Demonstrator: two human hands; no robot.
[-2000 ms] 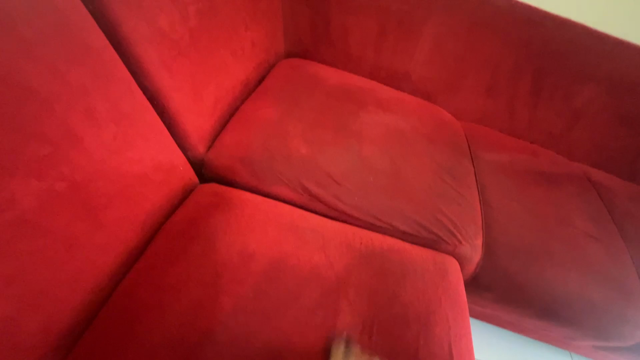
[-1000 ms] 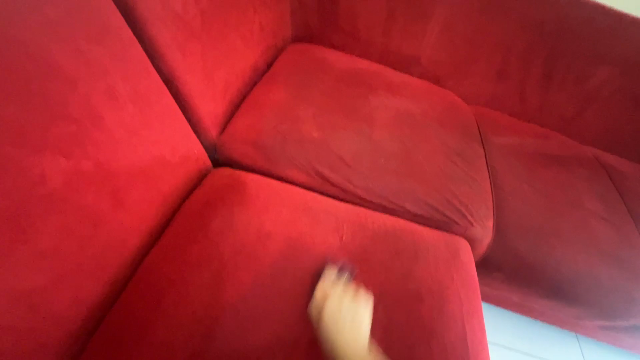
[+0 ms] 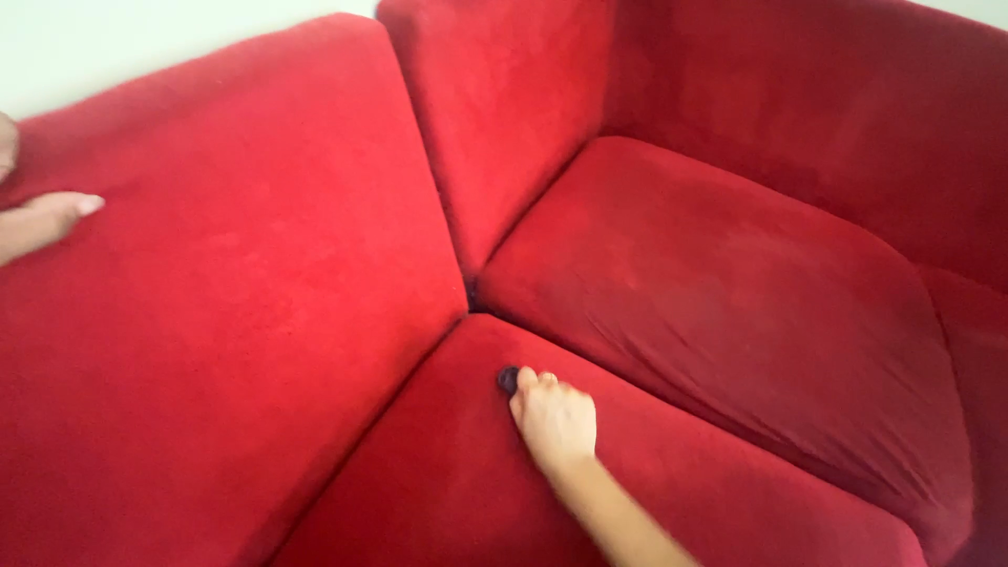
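Note:
My right hand point(image 3: 555, 413) is closed around a small dark object point(image 3: 509, 380), mostly hidden by the fingers; its kind cannot be told. The hand is over the red seat cushion point(image 3: 472, 488) of a corner sofa, near the cushion's back corner. At the left edge, my left hand point(image 3: 51, 216) rests at the upper part of the red backrest point(image 3: 236, 260), thumb spread from the fingers. Only part of that hand is in view, and nothing shows in it.
A second red seat cushion point(image 3: 732, 291) with creased fabric adjoins on the right. Behind it rise a narrow back section point(image 3: 512, 94) and another long backrest point(image 3: 811, 118). Dark seams meet at the corner. A pale wall point(image 3: 157, 31) shows at the top left.
My right hand, barely in view at first, has moved over the seat cushion toward its back corner. My left hand has come into view on the backrest. The view has shifted to the left.

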